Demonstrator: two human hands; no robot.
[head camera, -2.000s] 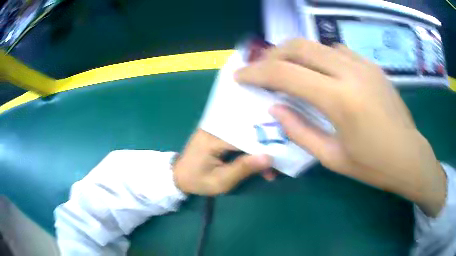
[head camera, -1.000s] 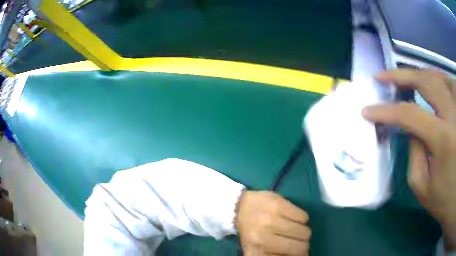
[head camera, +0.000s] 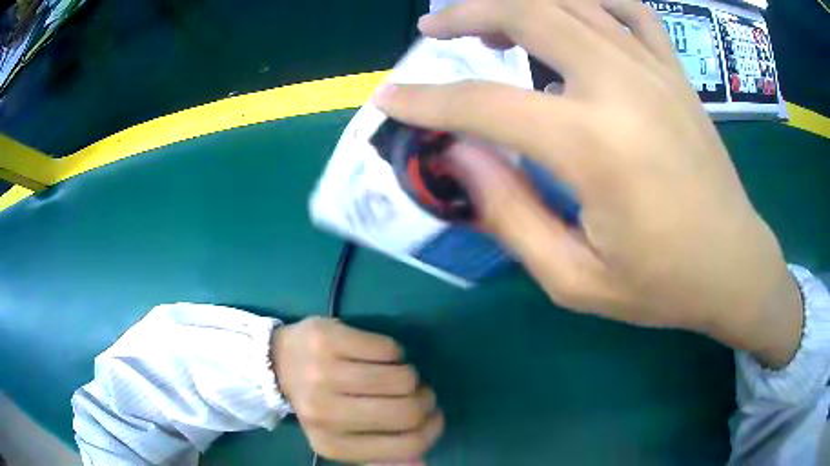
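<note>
A white retail box (head camera: 364, 196) with a blue panel and a black-red round watch picture is held above the green mat, in the middle of the view. My right hand (head camera: 582, 155) grips it from the right, with the thumb over the watch picture and the fingers along its far edge. My left hand (head camera: 359, 391) is closed in a loose fist on the mat below the box, with nothing seen in it. The hand and box are slightly blurred. The scale (head camera: 719, 55) stands at the upper right, partly hidden behind my right hand; its pan is not in view.
A yellow strip (head camera: 227, 114) crosses beyond the green mat (head camera: 164, 237), with a yellow piece (head camera: 23, 164) joining it at left. A darker green surface (head camera: 227, 55) lies beyond. A thin black cable (head camera: 339, 282) runs under the box to my left hand.
The box, plain side with blue logo up earlier, now shows its watch picture. In the picture, hands and box sit further left than a second ago, and the view has shifted. The left hand remains closed.
</note>
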